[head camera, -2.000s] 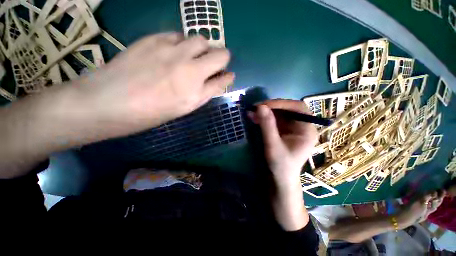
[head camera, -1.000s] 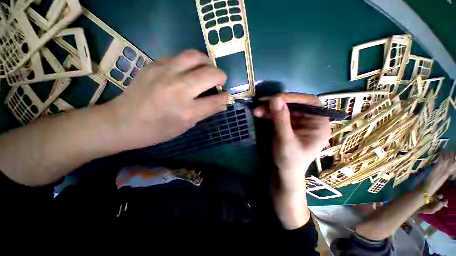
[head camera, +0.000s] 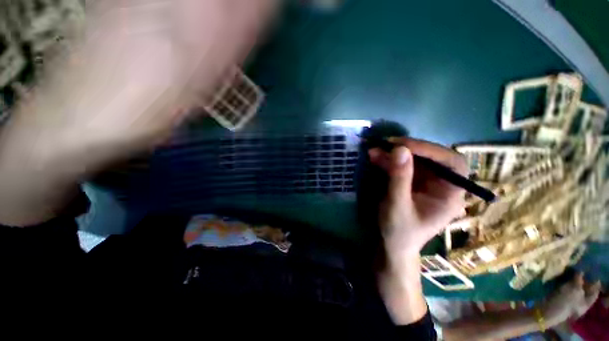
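Note:
My left hand (head camera: 147, 66) is large and blurred at the upper left, its fingers hard to make out. The keyed end of a cream faceplate (head camera: 235, 100) shows just beside it; whether the hand holds it cannot be told. My right hand (head camera: 421, 193) is shut on a slim black pen-like tool (head camera: 451, 174), its tip end pointing left near the sheet's far right corner. The dark adhesive sheet (head camera: 287, 163) with its grid of small rectangles lies flat near my body.
A dense heap of cream faceplates (head camera: 534, 206) lies on the green bench (head camera: 400, 60) at the right. Another blurred heap (head camera: 33, 40) is at the upper left. A pale strip (head camera: 547, 33) crosses the upper right. Another person's forearm (head camera: 527, 316) is at the lower right.
My left hand has moved up and left, away from the sheet's corner. The faceplate that lay at the tool tip is gone from there. My right hand stays by the sheet, still with the tool.

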